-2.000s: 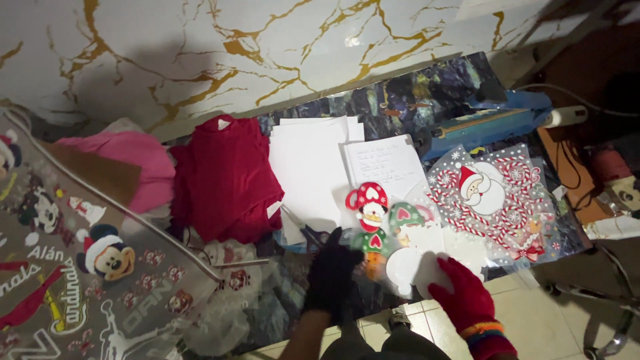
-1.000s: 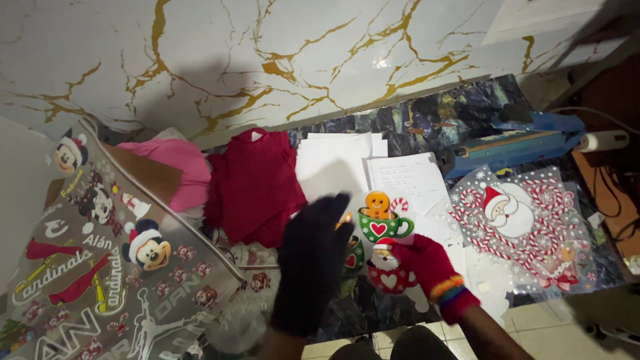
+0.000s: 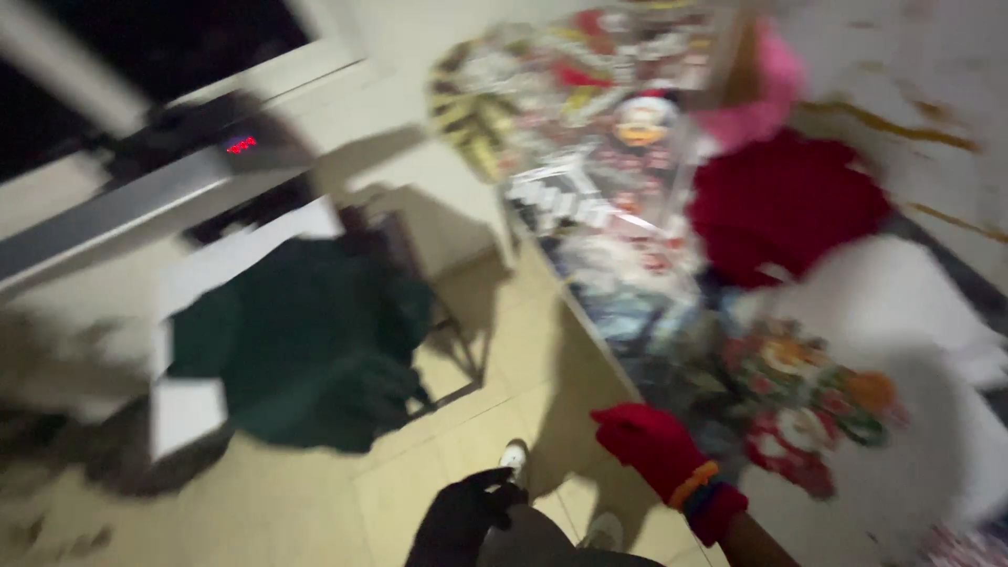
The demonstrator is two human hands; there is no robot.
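Note:
The view is blurred. My left hand [image 3: 468, 516], in a black glove, is low at the bottom centre near my leg, fingers partly curled; whether it holds anything is unclear. My right hand [image 3: 654, 453], in a red glove with an orange and blue cuff, is beside the table's edge, its fingers hidden or folded. Right of it, Christmas cup transfers [image 3: 811, 409] lie on the table near white sheets [image 3: 890, 315]. A folded dark red garment [image 3: 787, 209] lies beyond them. On the left, a dark green garment [image 3: 299, 342] lies over a white surface.
Clear printed film [image 3: 622, 142] with cartoon figures covers the table's far end, next to a pink cloth [image 3: 756, 94]. A machine with a red lit display [image 3: 241, 145] stands at upper left. A dark metal frame [image 3: 465, 370] stands on the tiled floor between the garment and the table.
The view has swung far to the left, bringing in the green garment. The cup transfers that were at my hands now lie on the table, away from both hands.

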